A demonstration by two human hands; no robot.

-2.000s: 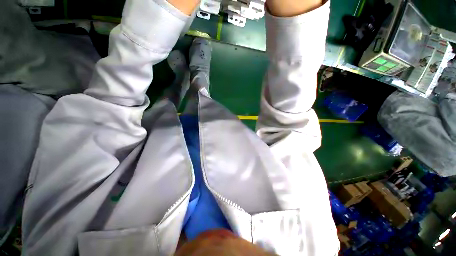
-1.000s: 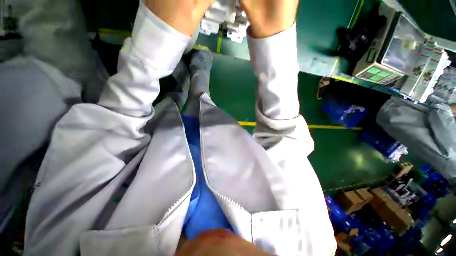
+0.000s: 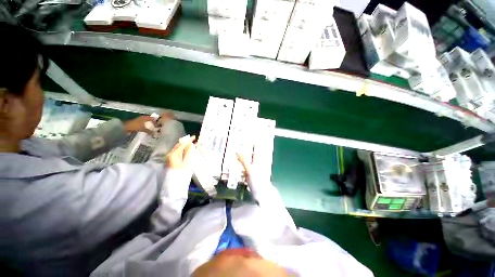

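Long white retail boxes (image 3: 215,121) with small grey print lie side by side on the bench in front of me, several in the group. The box at the right end (image 3: 264,142) sits a little lower than the others. My left hand (image 3: 179,154) is at the left side of the group, its fingertips closed on a small white piece (image 3: 187,139). My right hand (image 3: 245,164) is over the near part of the boxes, one finger extended. It is small and blurred, so I cannot tell whether it holds anything.
A coworker (image 3: 70,200) in grey sits close at left, hands over other white boxes. A metal-edged shelf (image 3: 271,70) above bears white boxes. A bench scale (image 3: 395,181) with green display stands right, beside more boxes. A dark object (image 3: 346,183) lies left of the scale.
The view has lifted from my lap to the bench and shelf. Both hands and the full boxes now show; earlier the hands were cut off at the top edge.
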